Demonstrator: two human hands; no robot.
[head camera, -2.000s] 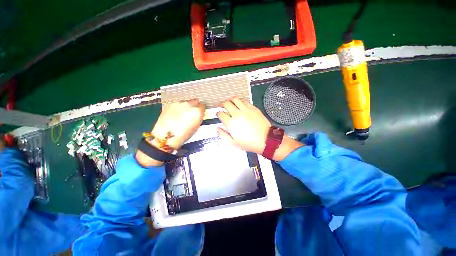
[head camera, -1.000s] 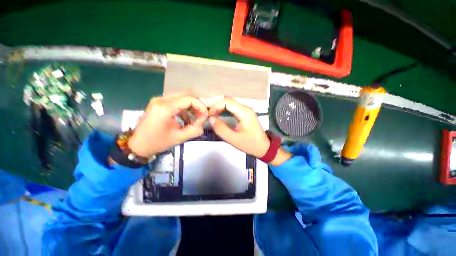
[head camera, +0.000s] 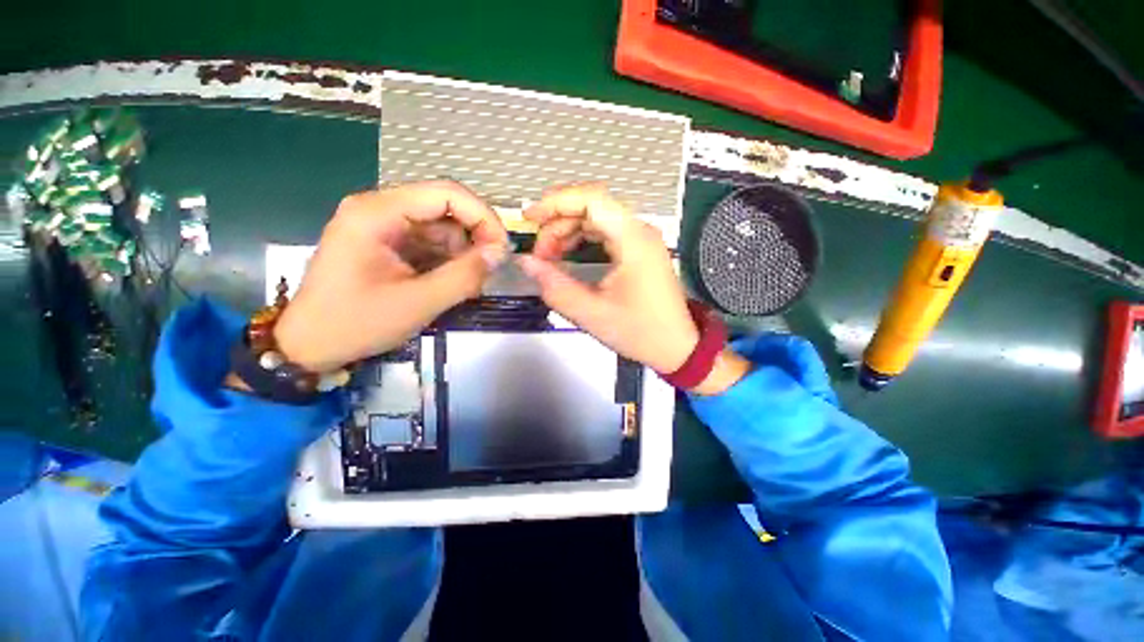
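The opened tablet (head camera: 414, 433) lies in a white holding frame (head camera: 477, 508) in front of me. Its large silver battery (head camera: 533, 401) and the board at its left end show. My left hand (head camera: 395, 270) and my right hand (head camera: 615, 282) are bare and meet above the tablet's far edge. Thumbs and forefingers are pinched close together, with a tiny pale adhesive strip between the fingertips, hard to make out. The ruled adhesive sheet (head camera: 527, 144) lies behind my hands, and its near edge is partly hidden by them.
A dark round mesh dish (head camera: 757, 251) is right of the sheet. A yellow electric screwdriver (head camera: 931, 289) lies further right. A red frame (head camera: 753, 75) with a tablet sits beyond the white rail (head camera: 213, 78). Green-white cabled parts (head camera: 82, 188) lie at left. Another red frame (head camera: 1117, 370) is cut off at right.
My hands have left the sheet's near edge and come together at the fingertips over the tablet, now slightly apart. The view has shifted, so the bench items appear moved.
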